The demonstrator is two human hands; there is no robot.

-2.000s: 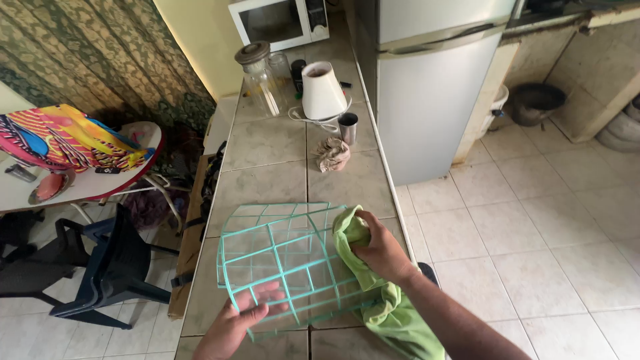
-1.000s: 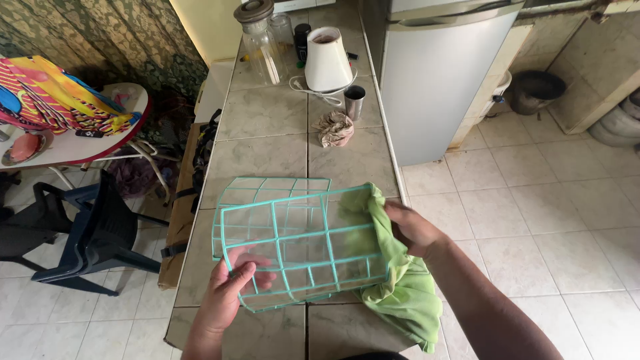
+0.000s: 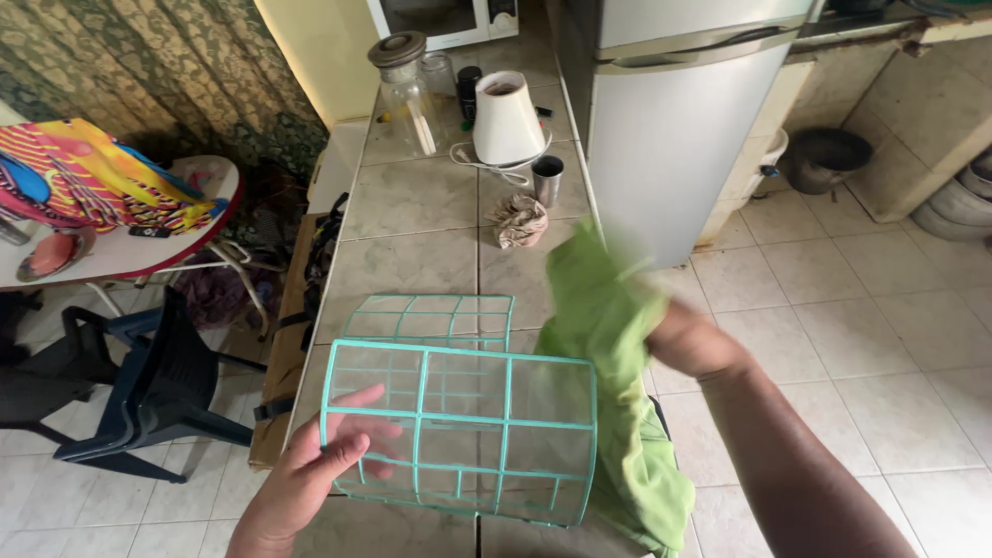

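Note:
A curved mesh filter panel with a turquoise plastic grid frame (image 3: 463,416) is held by its left edge in my left hand (image 3: 341,446), thumb in front and fingers behind the mesh. A second, similar mesh panel (image 3: 434,316) lies on the tiled counter just beyond it. My right hand (image 3: 686,337), blurred, grips a bunched light green cloth (image 3: 608,310) to the right of the held panel. The cloth hangs down over the counter's right edge, and its upper part is blurred too.
Farther up the tiled counter (image 3: 411,198) are a crumpled beige cloth (image 3: 519,221), a metal cup (image 3: 547,180), a white lampshade-like object with a cord (image 3: 507,120), a lidded glass jar (image 3: 411,108) and a microwave (image 3: 434,19). A fridge (image 3: 666,147) stands right; a dark plastic chair (image 3: 155,387) stands left.
My right hand and the green cloth have come away from the held panel's right end, where they were pressed a second ago. My left hand still holds the panel.

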